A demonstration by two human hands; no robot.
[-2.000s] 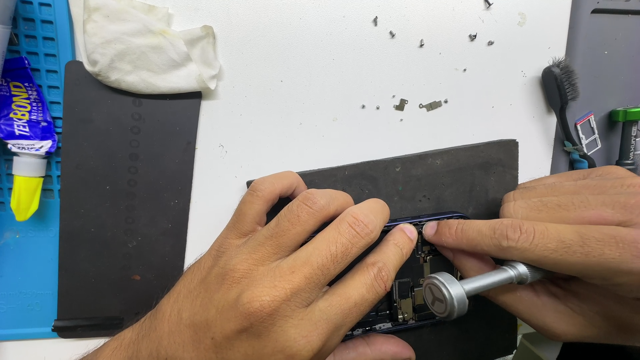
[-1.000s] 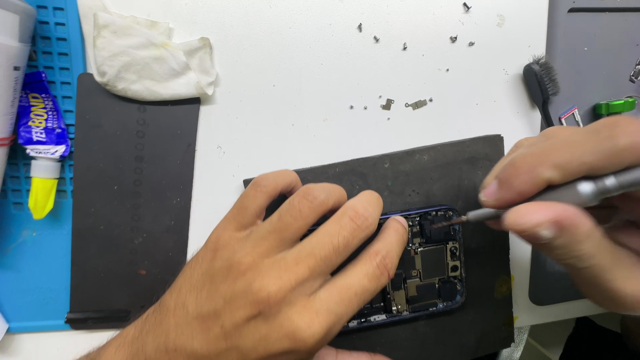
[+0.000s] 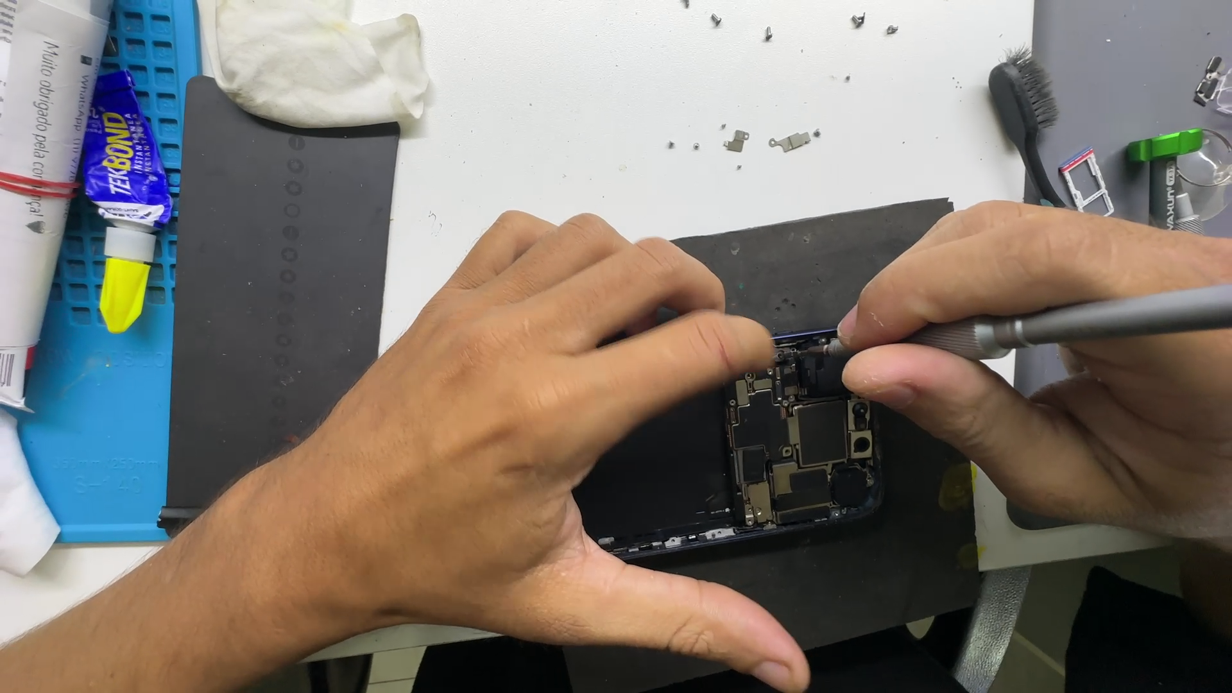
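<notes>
An opened smartphone (image 3: 823,433) with its logic board showing lies on a dark mat (image 3: 924,568). My left hand (image 3: 539,404) spreads over the phone's left part, thumb and fingers apart, the index fingertip above the upper edge of the board; it grips nothing visible. Between thumb and fingers, my right hand (image 3: 1020,375) holds a grey precision screwdriver (image 3: 1107,318), its tip at the upper part of the phone's board. Whether the tip sits in a screw cannot be told. Small screws (image 3: 859,20) and two metal brackets (image 3: 791,142) lie on the white table above the mat.
At the right are a black brush (image 3: 1020,120), a SIM tray (image 3: 1088,181) and a green-topped tool (image 3: 1165,146). A second dark mat (image 3: 279,289), a white cloth (image 3: 318,58), a glue tube (image 3: 125,183), a white printed package (image 3: 38,192) and a blue silicone mat (image 3: 96,433) are at the left.
My right hand has turned the screwdriver from its cap end near the board to its tip, now at the board's upper part. My left index finger has lifted from the phone's upper edge.
</notes>
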